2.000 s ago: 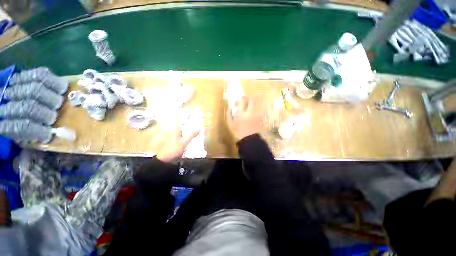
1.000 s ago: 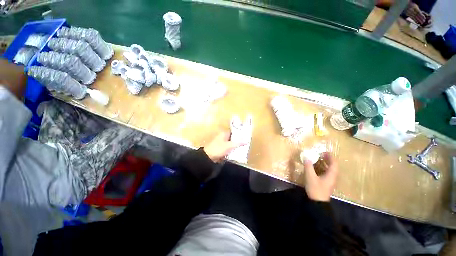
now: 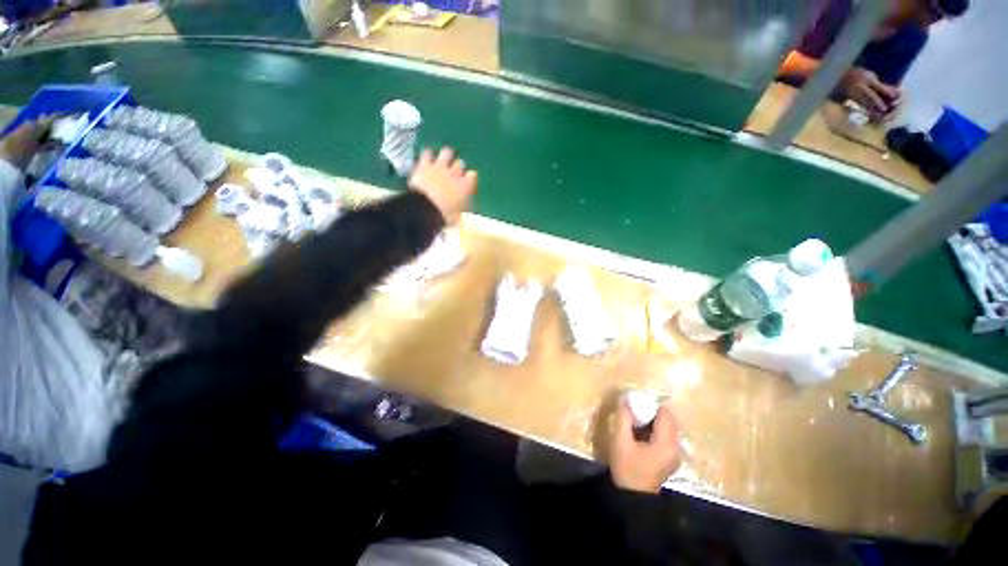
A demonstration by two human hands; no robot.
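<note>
Two pale grey housings lie side by side on the bench, a pronged one [image 3: 513, 318] and another [image 3: 583, 311] to its right. My left hand [image 3: 444, 184] is stretched over the belt with fingers spread, beside a housing [image 3: 399, 133] standing on the belt. The fingertips are close to that housing; whether they touch it is unclear. My right hand [image 3: 646, 444] is at the bench's front edge, closed around a small white squeeze bottle [image 3: 641, 407], mostly hidden by the fingers.
Housings lie in a row [image 3: 107, 226] by a blue bin [image 3: 42, 229] at left, near piled ring collars [image 3: 276, 199]. A water bottle [image 3: 721, 306], white bag [image 3: 798, 337] and crossed wrenches [image 3: 888, 398] are at right. Neighbours' hands show at far left and upper right.
My left hand has let go of the pronged housing and reached forward left over the belt. My right hand has closed on the white bottle. The camera view has shifted.
</note>
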